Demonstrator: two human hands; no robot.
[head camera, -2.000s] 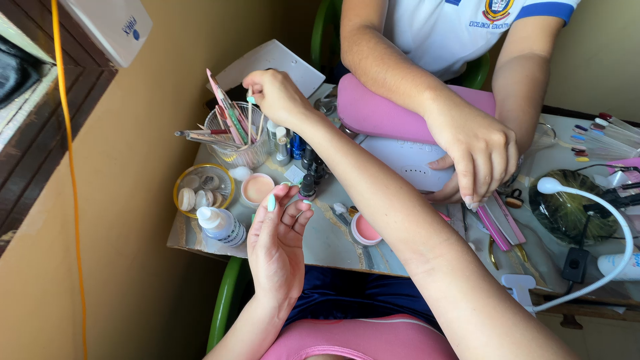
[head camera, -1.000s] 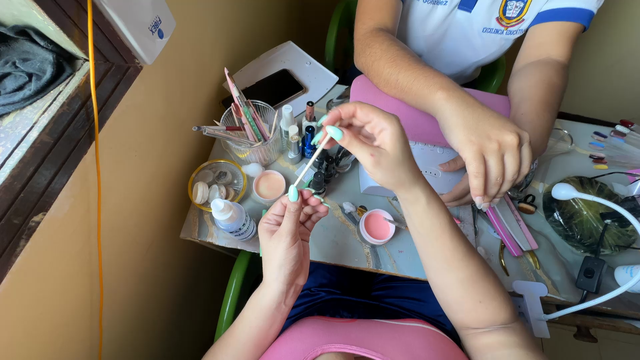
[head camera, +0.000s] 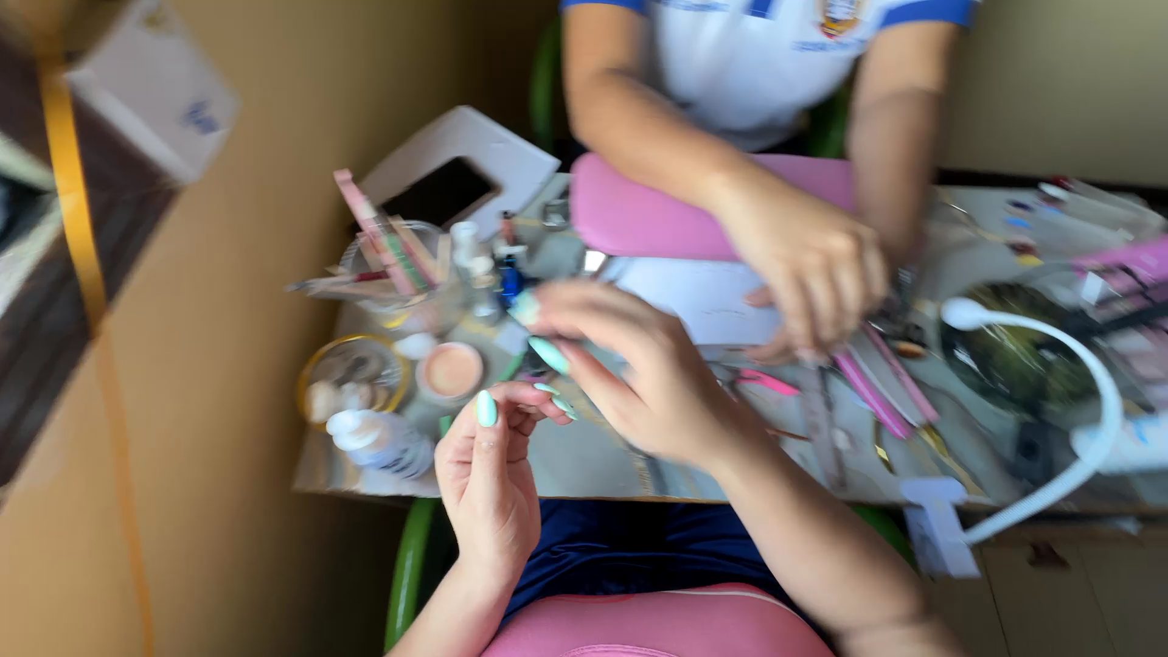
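Observation:
My left hand (head camera: 497, 465) is raised palm inward over the table's near edge, its fingers curled together; whether something thin sits between them cannot be told. My right hand (head camera: 630, 365), blurred, hovers just above and to the right of it, thumb and forefinger close together with light green nails; nothing plain shows between them. Behind my hands are small bottles, a blue one (head camera: 511, 281) among them. An open jar of peach-coloured product (head camera: 451, 371) and a white dropper-type bottle (head camera: 379, 443) stand left of my hands.
Across the table a person's hand (head camera: 808, 265) rests beside a pink armrest cushion (head camera: 639, 210). A clear cup (head camera: 429, 301) holds sticks and brushes at left, before a phone (head camera: 443, 192). Nail files (head camera: 871, 392), a glass dish (head camera: 1013, 347) and a white flexible lamp (head camera: 1090, 383) are at right.
A thin white stick was held between both my hands one second ago; it is no longer plainly visible. My right hand has come lower, nearer my left. The pink jar is now out of sight.

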